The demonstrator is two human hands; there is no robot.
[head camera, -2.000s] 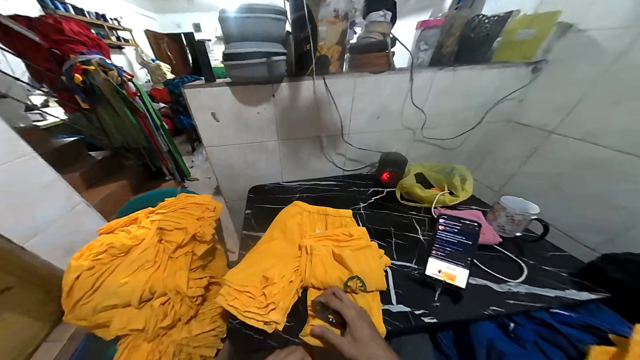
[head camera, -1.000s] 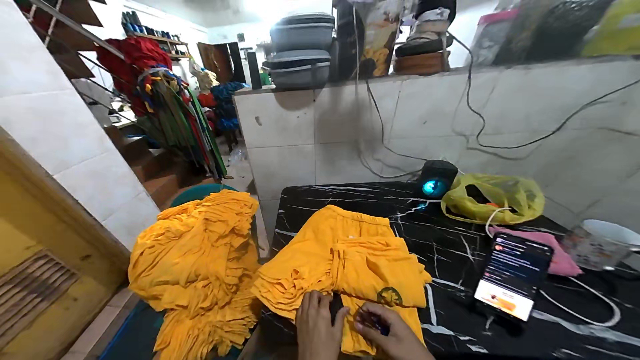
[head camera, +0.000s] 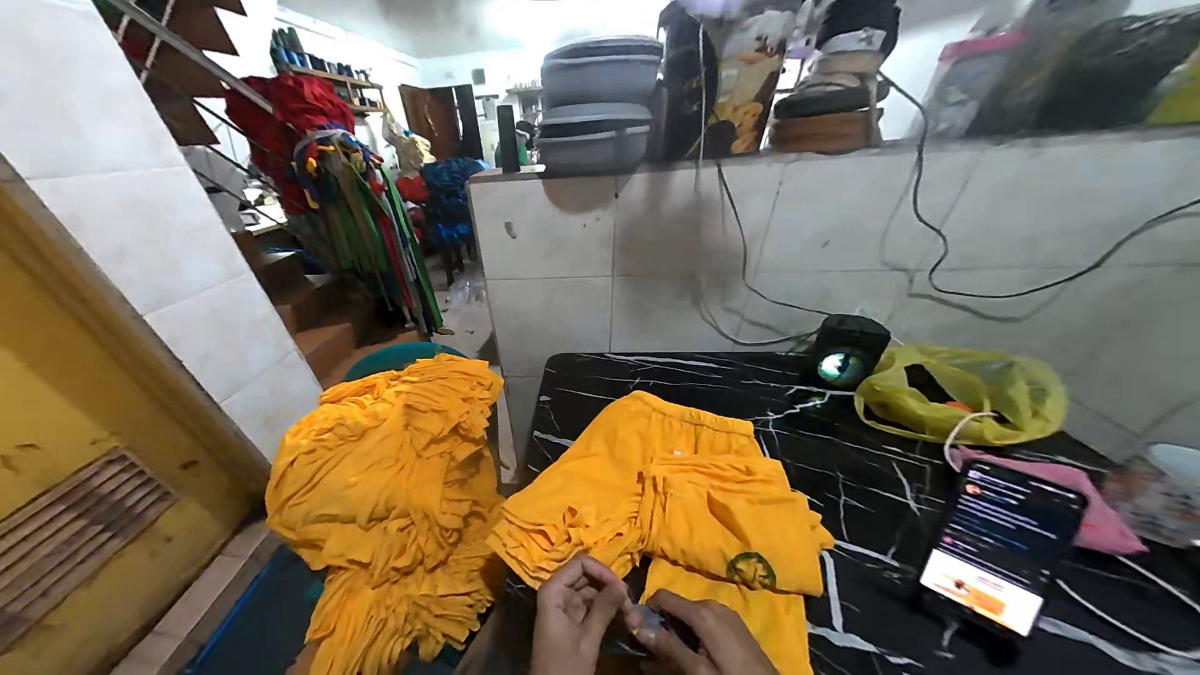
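Observation:
Yellow garments (head camera: 712, 506) lie stacked and folded on the black marble-patterned table (head camera: 844, 487), the top one bearing a round dark green emblem (head camera: 751, 569). Just in front of them, my left hand (head camera: 577, 614) has its thumb and fingertips pinched together; whether something thin is between them cannot be told. My right hand (head camera: 703, 633) touches it fingertip to fingertip and holds a small dark object (head camera: 670, 626), partly hidden by the fingers. A big heap of yellow garments (head camera: 394, 497) rests on a green seat (head camera: 398, 356) left of the table.
On the table's right are a lit smartphone (head camera: 1001, 544), a white cable (head camera: 1125, 619), a pink cloth (head camera: 1092, 516), a mug (head camera: 1158, 497), a yellow plastic bag (head camera: 1022, 398) and a small black speaker-like device (head camera: 848, 352). A tiled half wall (head camera: 637, 244) stands behind.
My left hand, low at the frame's edge two seconds ago, came onto the garments' front edge. Both hands have since moved together at the fingertips. The view has turned left. The device's light went from red to bluish-white.

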